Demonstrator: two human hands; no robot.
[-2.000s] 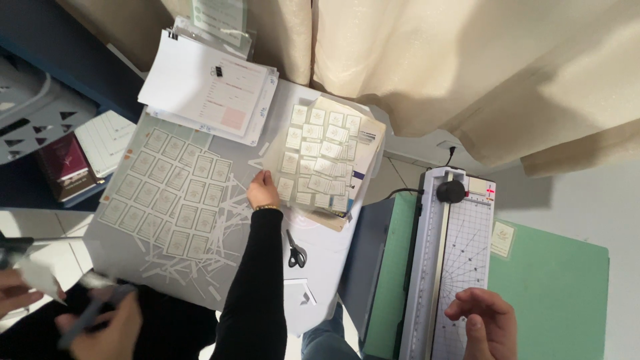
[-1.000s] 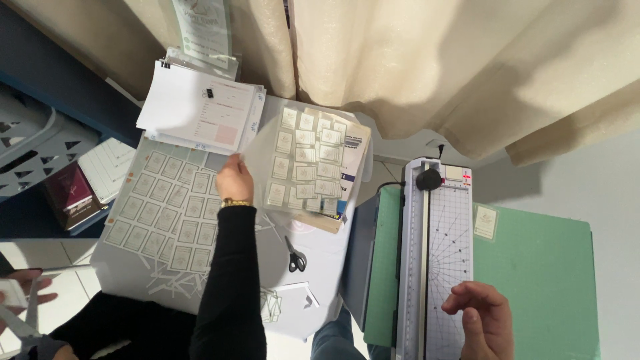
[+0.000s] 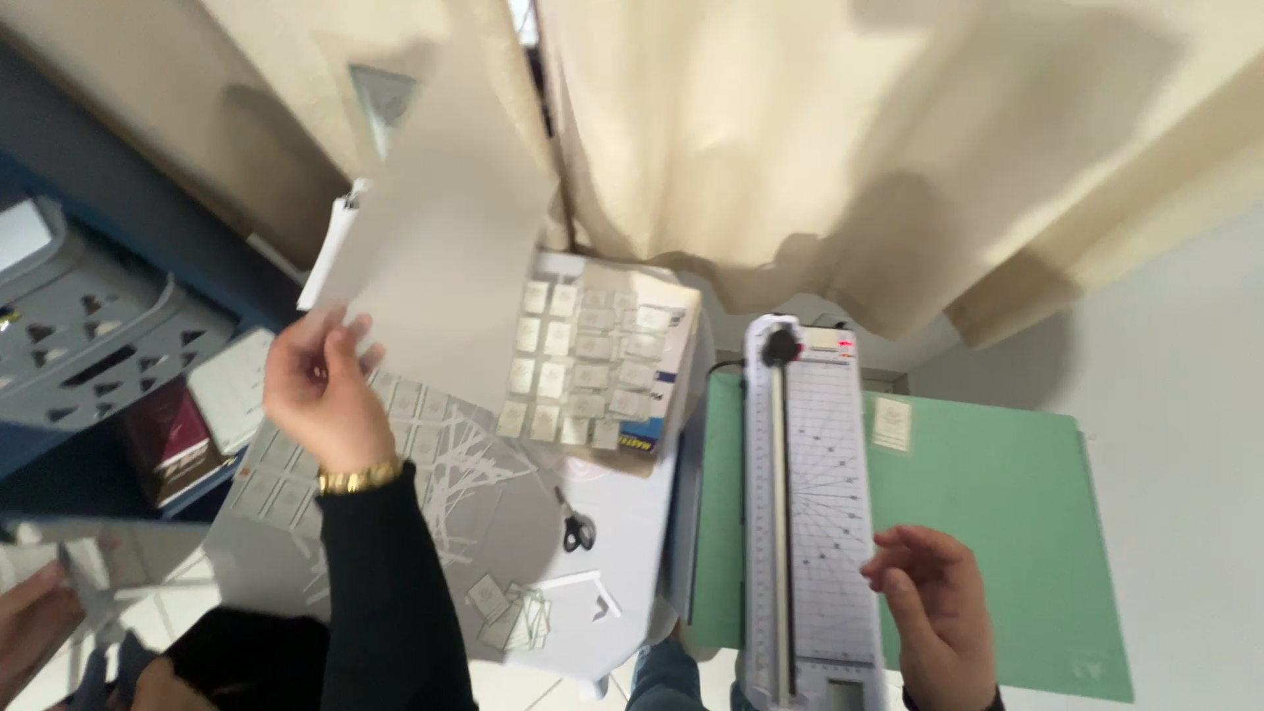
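Observation:
My left hand (image 3: 331,390), in a black sleeve with a gold-coloured bracelet, pinches the left edge of a large pale, see-through sheet (image 3: 444,237). The sheet is raised over the left table, tilted, hiding most of the paper stack behind it. Right of it, a clear sheet with many small printed cards (image 3: 553,375) lies on papers. My right hand (image 3: 938,602) hovers, fingers curled and apart, beside the paper trimmer (image 3: 829,494), holding nothing visible. Printed card sheets (image 3: 281,474) and thin offcut strips (image 3: 474,454) lie below my left hand.
Black scissors (image 3: 576,528) and loose cut cards (image 3: 513,617) lie on the grey table (image 3: 632,553). A small card (image 3: 893,425) rests on the green surface (image 3: 1007,513). Another person's hands (image 3: 39,617) hold scissors at lower left. Grey baskets (image 3: 89,326) stand left; curtains hang behind.
My left hand has moved left and now holds up the large sheet, which covers the paper stack seen before. My right hand stays near the trimmer. The view has shifted.

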